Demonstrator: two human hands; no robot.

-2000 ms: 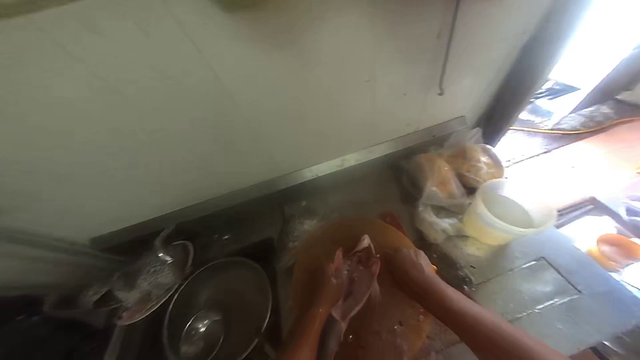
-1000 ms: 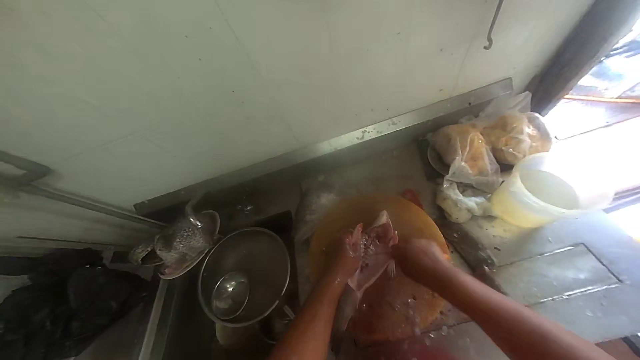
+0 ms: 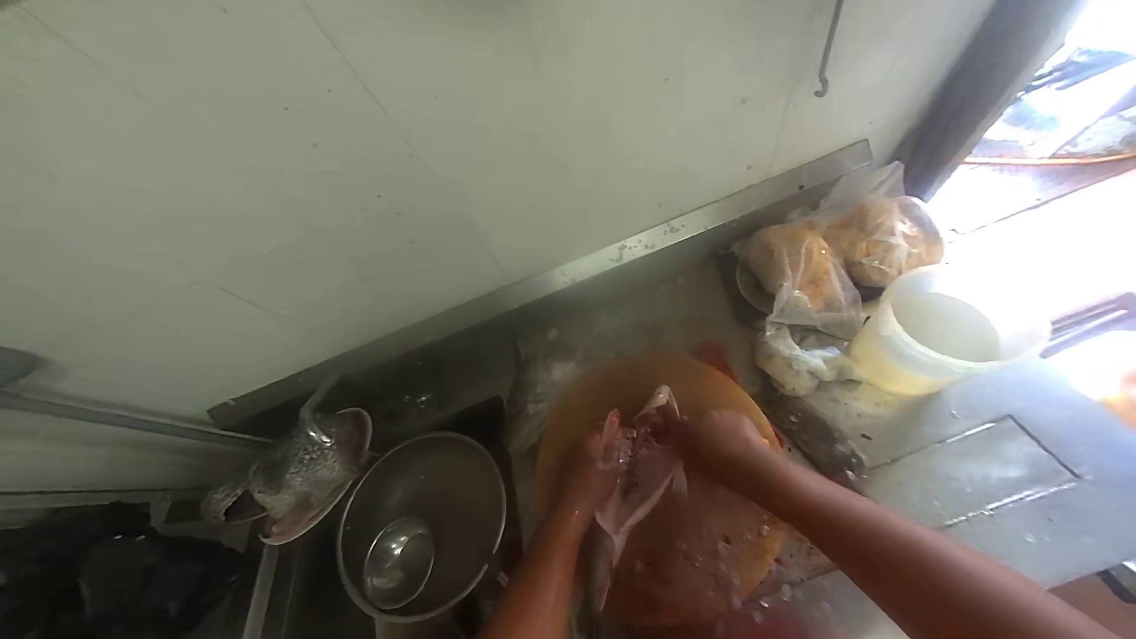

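A pale, opened fish [image 3: 635,497] is held over a round, wet chopping board [image 3: 701,568] with reddish stains. My left hand [image 3: 590,470] grips the fish's left side, fingers pointing up along it. At the fish's upper right side my right hand [image 3: 723,439] is closed; whether it holds a tool is hidden. The fish's tail end hangs down between my forearms.
Left of the board stands a metal basin [image 3: 422,524] with a small metal bowl [image 3: 399,562] inside. A large fish head [image 3: 311,475] lies beyond it. Plastic bags of orange-brown food [image 3: 799,271] and a translucent tub [image 3: 950,328] are at the right.
Both hands stay at the fish over the board. The fish looks more spread and upright than two seconds ago. The view has shifted.
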